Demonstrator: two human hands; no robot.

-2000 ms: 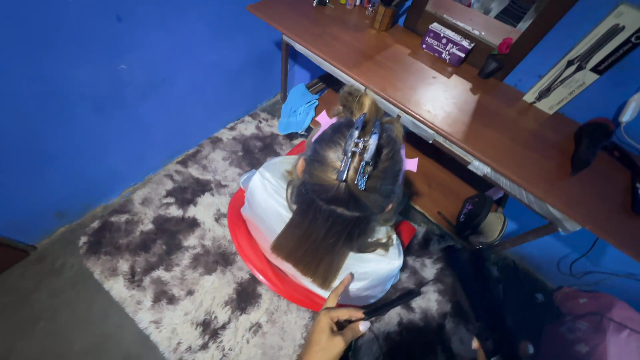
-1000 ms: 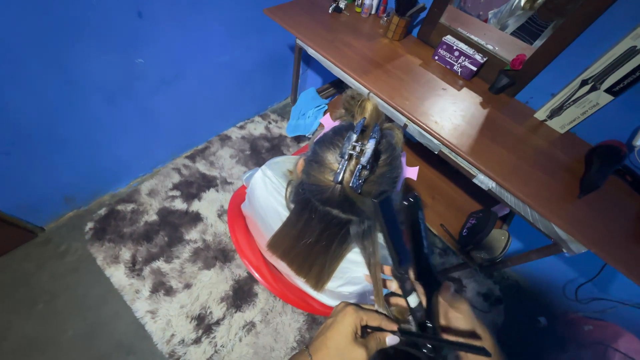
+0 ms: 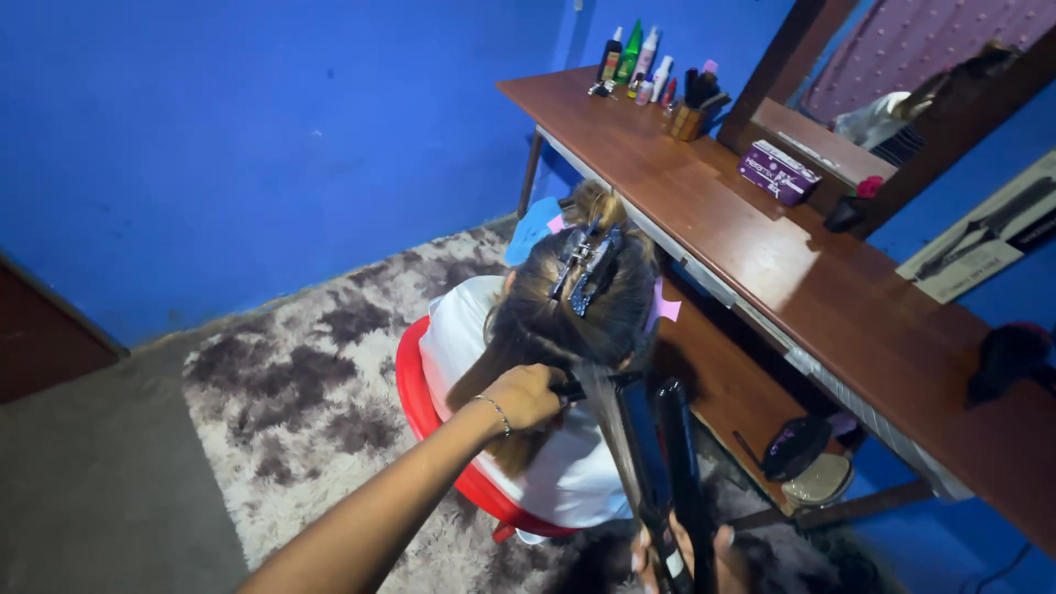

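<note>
A seated person's head (image 3: 577, 305) is seen from behind and above, the upper hair held by dark claw clips (image 3: 584, 268). My left hand (image 3: 524, 396), with a thin bracelet at the wrist, is closed on a black comb (image 3: 601, 384) at the lower hair. A narrow lock of hair (image 3: 615, 425) hangs beside the comb. My right hand (image 3: 689, 553), low in the view, holds a black hair straightener (image 3: 683, 445) whose two arms stand apart, one along the lock. A white cape (image 3: 569, 478) covers the person's shoulders.
The person sits on a red plastic chair (image 3: 417, 388) over a shaggy rug (image 3: 313, 379). To the right runs a wooden table (image 3: 701, 214) with bottles (image 3: 631, 58), a brush holder (image 3: 686, 122) and a purple box (image 3: 777, 172). A mirror (image 3: 891, 91) stands behind; a shelf (image 3: 718, 371) is below.
My left hand has moved up to the hair with the comb. The straightener, out of clear view two seconds ago, is now in my right hand with its arms apart near the lock.
</note>
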